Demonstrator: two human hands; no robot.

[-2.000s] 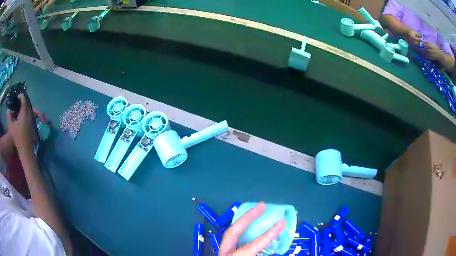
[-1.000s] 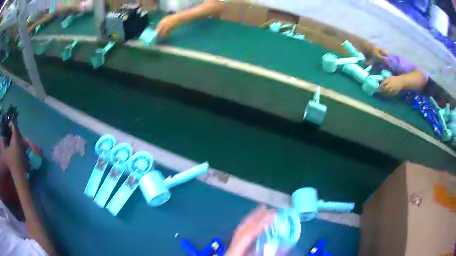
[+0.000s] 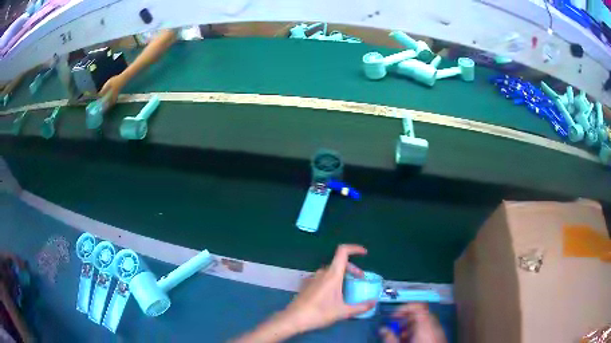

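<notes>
My left hand [image 3: 331, 291] grips the round head of a light-blue fan body [image 3: 364, 293] at the bench's far edge. Its handle points right, with a small dark part near the head. My right hand [image 3: 421, 326] is low in the picture, blurred, its fingers closed on a blue battery cell [image 3: 395, 326] below that handle. An open fan body [image 3: 311, 209] lies on the dark green belt with a blue cell [image 3: 345, 190] beside its board area. Three open fan halves [image 3: 102, 285] and one fan body [image 3: 150, 293] lie on the bench at left.
A carton [image 3: 499, 281] stands at right. Pale screws [image 3: 53, 258] lie at far left. Across the belt are more fans [image 3: 419, 69], blue cells [image 3: 529, 100], a black machine [image 3: 100, 69] and a person's arm [image 3: 144, 60]. A white shelf edge [image 3: 268, 15] crosses the top.
The view has shifted. An open fan body with a blue cell now lies on the belt. My left hand now grips the fan body at the bench edge; my right hand has come into view.
</notes>
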